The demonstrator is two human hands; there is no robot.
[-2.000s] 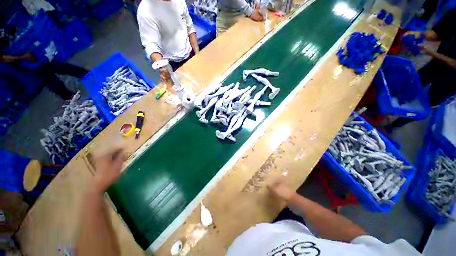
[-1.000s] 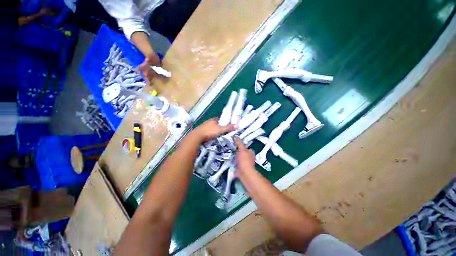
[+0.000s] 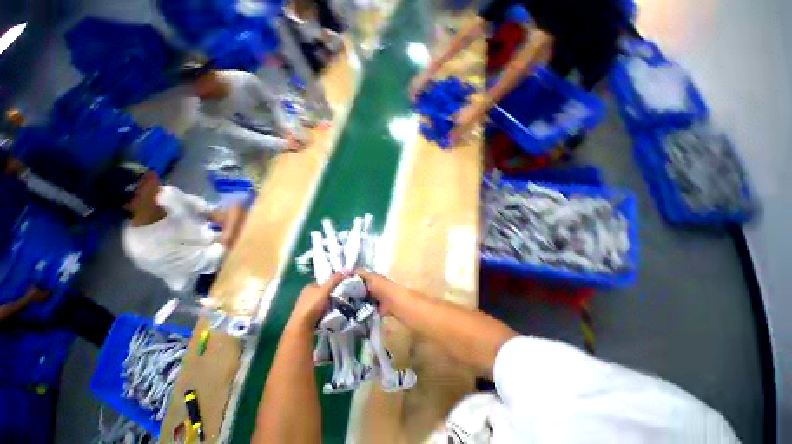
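Note:
My left hand (image 3: pixel 320 297) and my right hand (image 3: pixel 379 290) grip a bundle of white-grey leg assemblies (image 3: pixel 349 312) between them, over the near part of the green conveyor belt (image 3: pixel 347 178). Slender ends of the bundle point away from me. Flat foot-like ends hang down towards me, below my hands. Some white-grey pieces (image 3: pixel 306 258) show just beyond and beside my hands; whether they are held or lie on the belt I cannot tell. My fingers are partly hidden by the pieces.
Tan benches (image 3: pixel 438 208) flank the belt. A person handles blue parts (image 3: pixel 445 108) at the far right. People in white work on the left. Blue crates (image 3: pixel 556 230) of grey-white parts stand on both sides. A yellow-and-black knife (image 3: pixel 193 411) lies on the left bench.
My hands have lifted or drawn the bundle together; the pieces that lay spread on the belt are no longer seen spread there. The view has turned and now shows more of the right side.

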